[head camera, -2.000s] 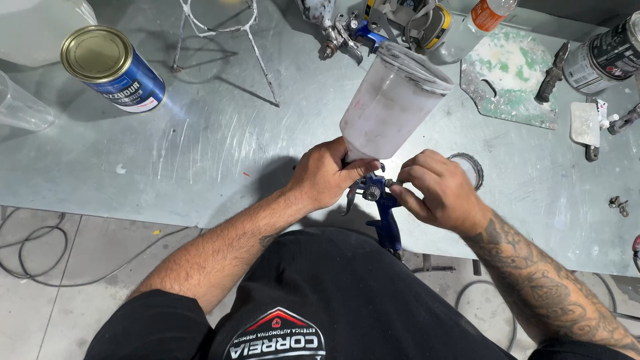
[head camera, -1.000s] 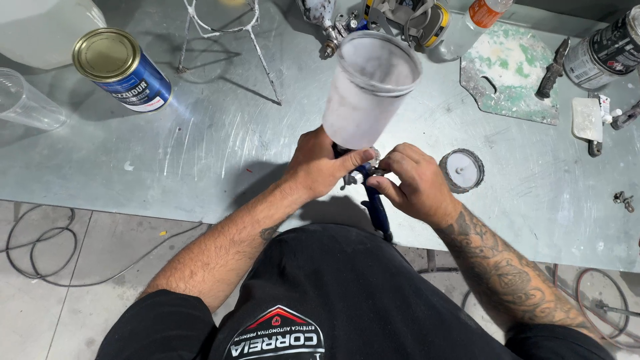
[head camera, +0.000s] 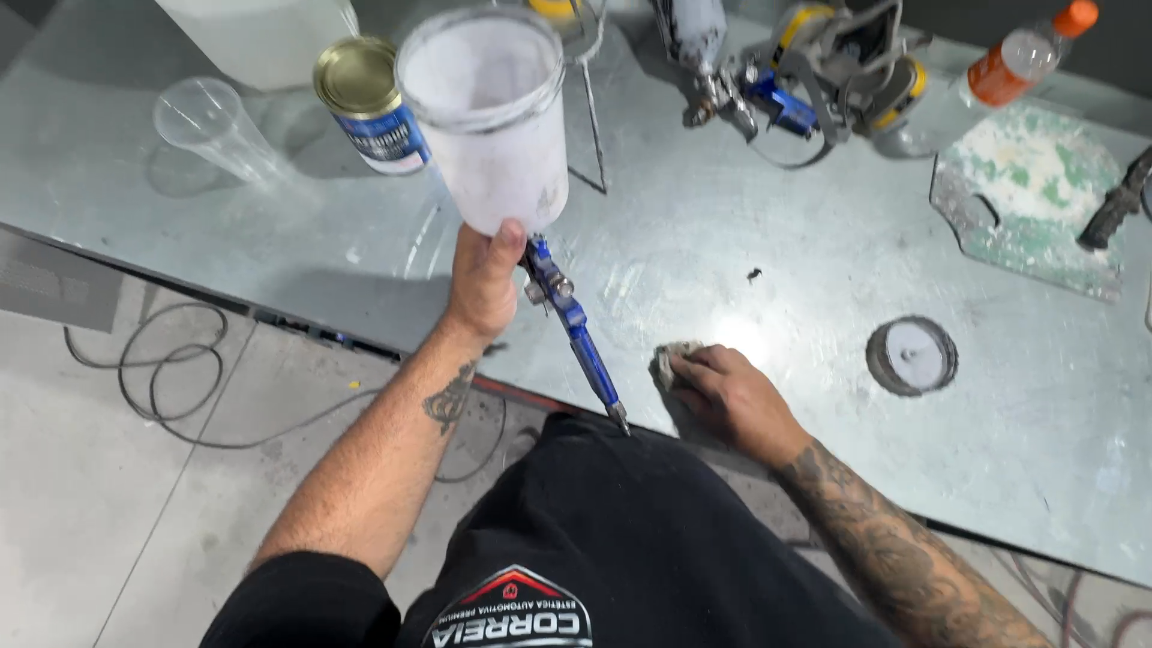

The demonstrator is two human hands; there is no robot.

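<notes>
A blue gravity-feed spray gun with an uncapped, whitish plastic cup is in my left hand, which grips it where the cup meets the gun body. The cup's mouth faces up toward the camera, and the gun's handle points down to the bench edge. My right hand rests at the front of the metal bench, its fingers closed on a crumpled, stained rag. To the right of that hand, a round cup lid lies on the bench.
Behind the cup stand a blue metal can, a clear plastic cup and a wire stand. Farther back are a second spray gun, a respirator and an orange-capped bottle. A stained palette board lies at right.
My left hand has moved left with the spray gun and cup. My right hand has left the gun and now holds a rag on the bench. The view has shifted.
</notes>
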